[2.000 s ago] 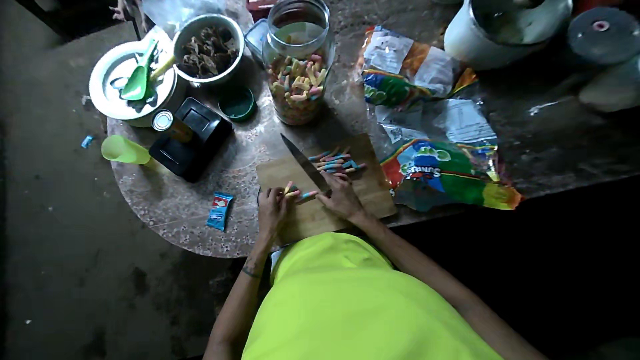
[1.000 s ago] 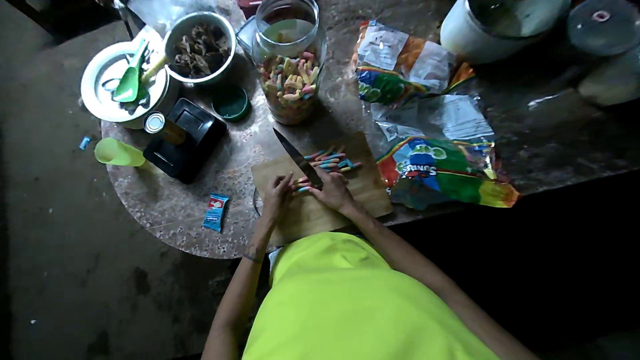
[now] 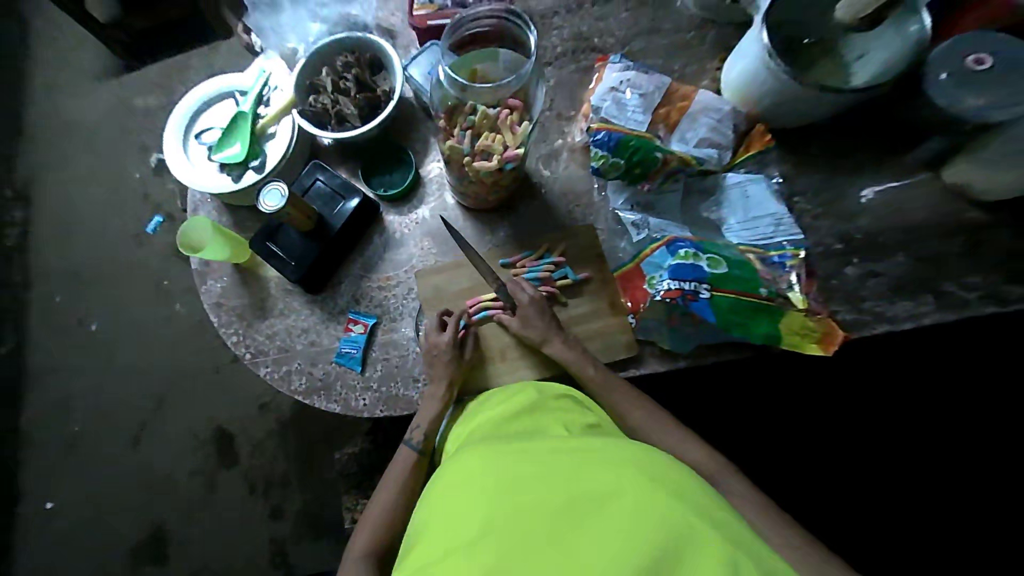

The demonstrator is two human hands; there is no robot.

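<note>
A wooden cutting board lies at the table's near edge. On it, my right hand grips a kitchen knife, its dark blade pointing away and to the left. The fingers of my left hand touch the left ends of a few sugared gummy worms lined up between both hands; whether they pinch them cannot be told. A looser pile of gummy worms rests farther back on the board. Behind the board stands an open glass jar partly filled with gummy pieces.
Opened candy bags lie right of the board. To the left are a small blue packet, a black container with a can, a yellow-green cup, a green lid and a metal bowl. A white pot stands back right.
Several gummy worms now lie lined up between the hands; two seconds ago fewer showed there. The knife remains in my right hand.
</note>
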